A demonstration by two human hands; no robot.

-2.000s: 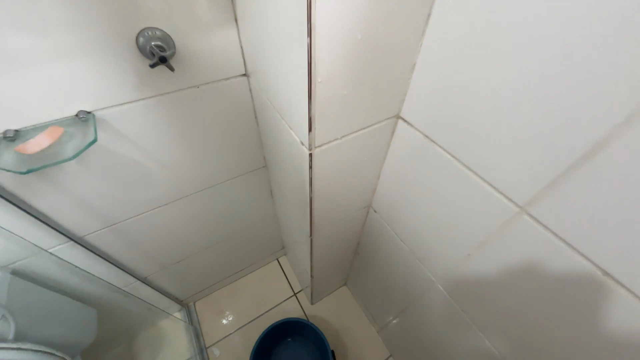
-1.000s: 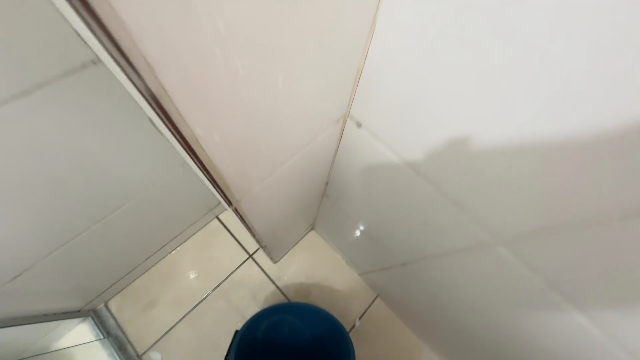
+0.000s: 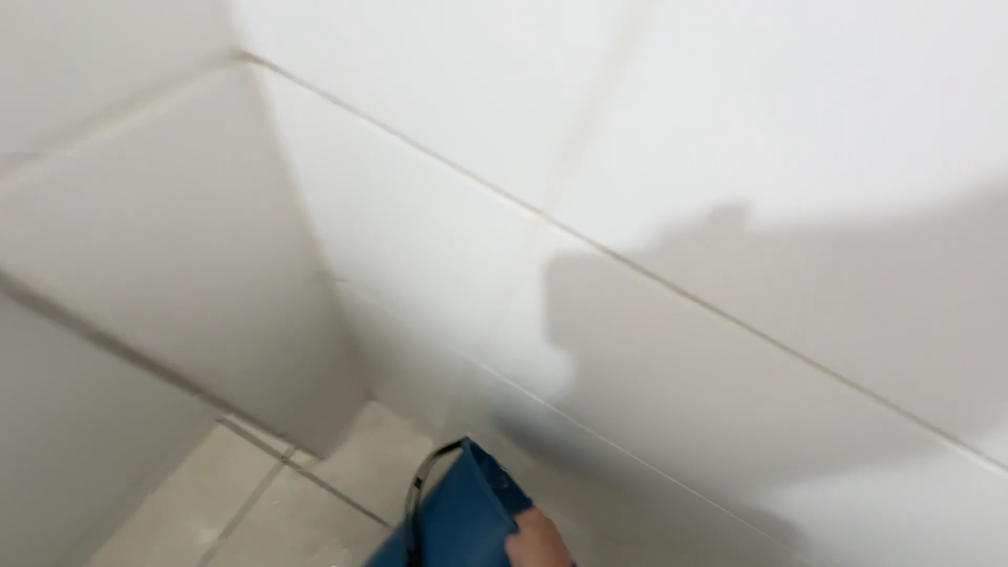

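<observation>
A blue bucket [image 3: 465, 512] with a thin dark handle is at the bottom centre, tilted so that its mouth faces up and to the right. My right hand [image 3: 539, 539] grips the bucket's rim at its right side; only part of the hand shows, and the rest is cut off by the lower edge. The bucket's base is out of view, and I cannot tell what is inside it. My left hand does not appear.
White wall tiles [image 3: 709, 394] fill the right side, with a shadow across them. A tiled column [image 3: 197, 260] juts out at the left and meets the wall in a corner. Beige floor tiles [image 3: 268, 504] with dark grout lines lie below.
The bucket stood upright on the floor earlier and is now tilted, with my right hand on its rim. The view has swung right, away from the tap and soap shelf.
</observation>
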